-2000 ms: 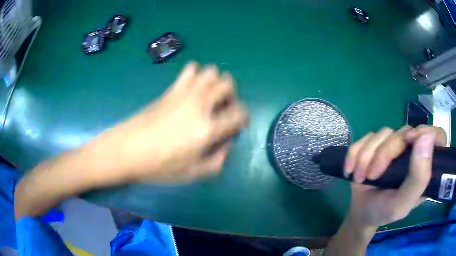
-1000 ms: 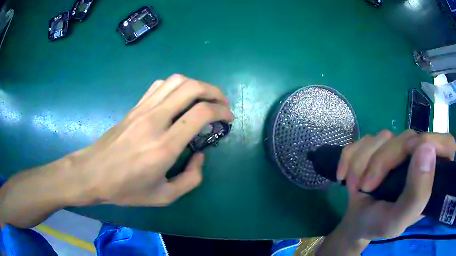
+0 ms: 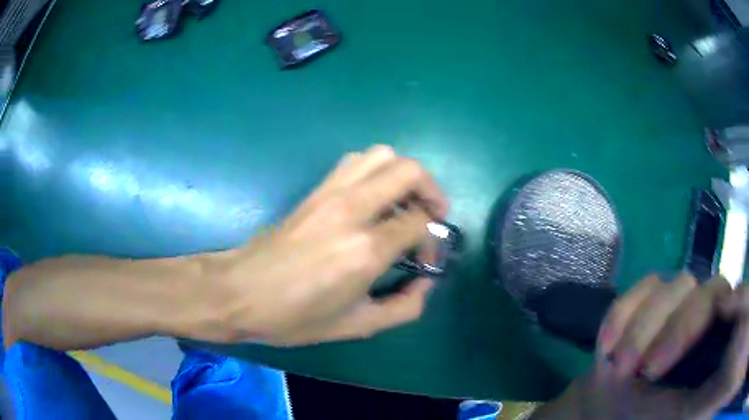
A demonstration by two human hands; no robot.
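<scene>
My left hand (image 3: pixel 345 246) is bent over a small black device housing (image 3: pixel 439 246), its fingers and thumb around it at the table's middle. The housing is blurred and partly hidden by the fingers. My right hand (image 3: pixel 669 336) is wrapped around a black electric screwdriver (image 3: pixel 575 313), blurred and partly cut off at the right edge. The driver's nose lies over the lower left part of the round screw tray (image 3: pixel 567 225), which has a dotted silvery surface. The bit's tip cannot be made out.
On the green table (image 3: pixel 213 156), another housing (image 3: pixel 302 38) lies at the top, two more at the top left (image 3: pixel 159 18), and one small dark unit (image 3: pixel 662 48) at the top right. A flat black rectangle (image 3: pixel 705 234) and a white strip (image 3: pixel 733 230) lie at the right edge.
The view has shifted, so table objects appear further right. My left hand still holds the housing, now with a bright glint on it. The driver's nose stays over the tray.
</scene>
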